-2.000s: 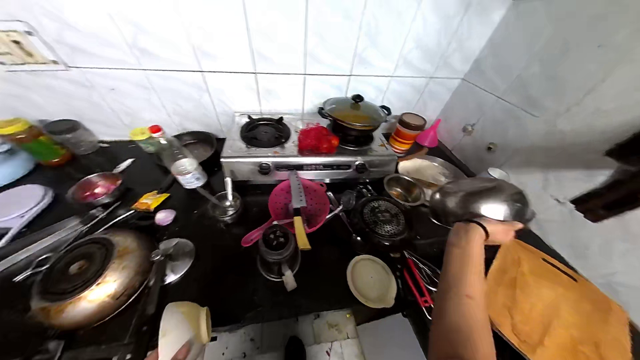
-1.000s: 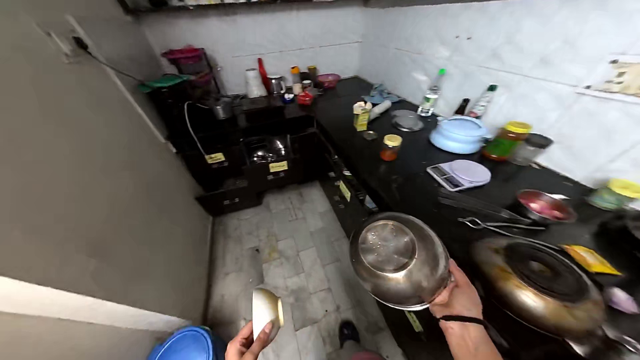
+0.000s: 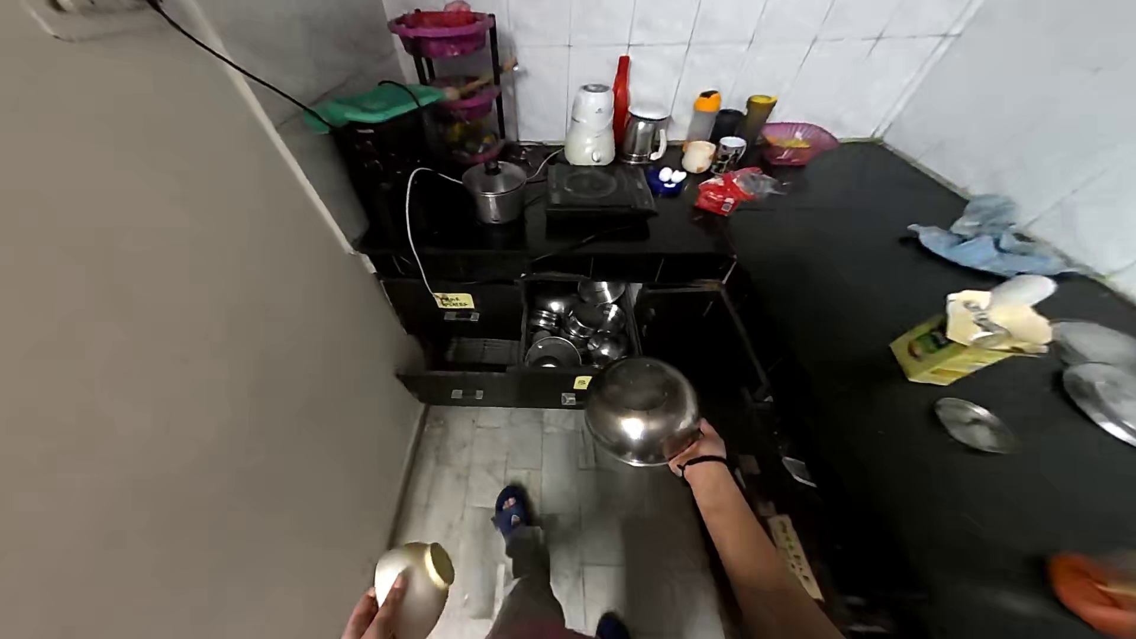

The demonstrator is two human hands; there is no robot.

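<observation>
At the bottom left, my left hand (image 3: 380, 612) grips a cream-coloured bowl (image 3: 410, 586), which is tilted so its gold-toned foot faces up and right. My right hand (image 3: 698, 448) holds a shiny steel mixing bowl (image 3: 641, 404) by its rim, with the rounded base up toward me. Just beyond that bowl, an open drawer (image 3: 581, 380) holds several steel pots and lids (image 3: 552, 352). The fingers under the steel bowl are hidden.
Black counter (image 3: 843, 293) runs along the right, bearing a yellow carton (image 3: 936, 355), a small steel lid (image 3: 974, 424) and a blue cloth (image 3: 994, 238). On the back counter are an induction cooktop (image 3: 590, 188), a saucepan (image 3: 495, 191) and a white mixer grinder (image 3: 592, 124). A wall (image 3: 195, 355) stands left.
My right hand has lifted the steel bowl from the stove-side counter and carried it over to the open drawer. The cream bowl stays in my left hand. The view has swung far left.
</observation>
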